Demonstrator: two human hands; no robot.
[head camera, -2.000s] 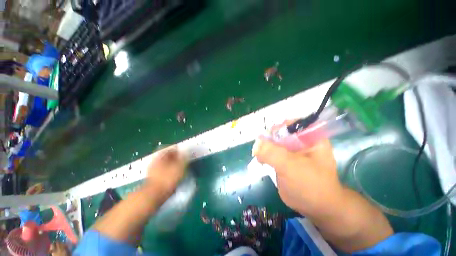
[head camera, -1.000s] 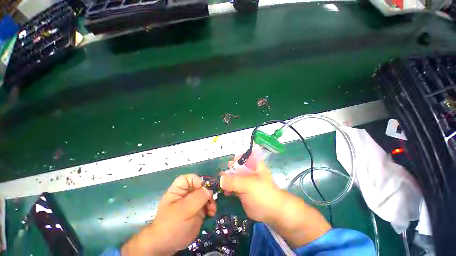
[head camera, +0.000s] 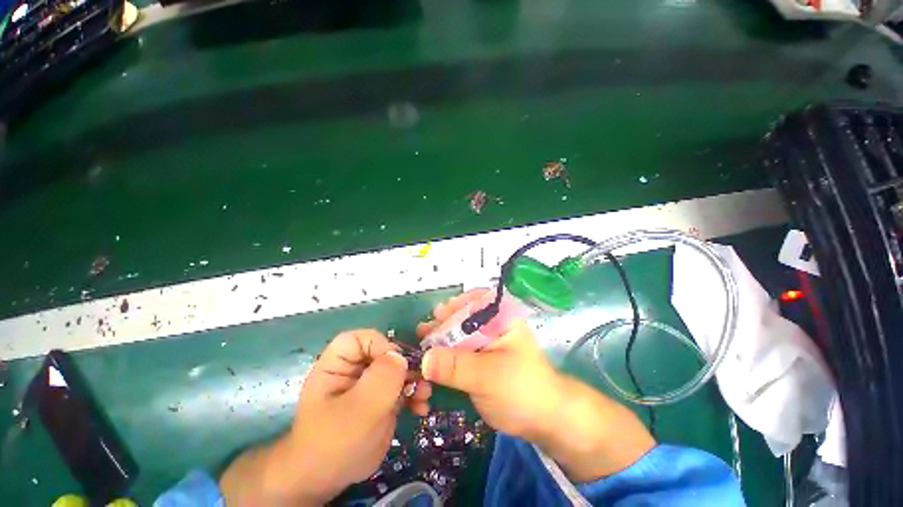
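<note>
My left hand (head camera: 347, 406) pinches a small dark electronic part (head camera: 408, 357) between thumb and fingers, mostly hidden by the fingertips. My right hand (head camera: 505, 376) holds the syringe (head camera: 475, 322) with pink-red fluid, its front end at the part; the tip itself is too small to tell. The syringe's green adapter head (head camera: 540, 284) points up and right, with a clear air hose (head camera: 658, 238) and a black cord (head camera: 624, 287) running from it. A pile of dark, glinting parts (head camera: 443, 446) lies just below the hands.
A white rail (head camera: 337, 281) with scattered bits crosses behind the hands. Beyond is the green belt (head camera: 297, 149) with small brown clusters (head camera: 478, 201). A white cloth (head camera: 757, 356) and stacked black trays (head camera: 842, 257) stand right. A black oblong case (head camera: 79, 426) lies left.
The left hand has come from the rail to meet the syringe, now pinching a part. The view has swung round, then shifted slightly. Both hands stay together since one second ago.
</note>
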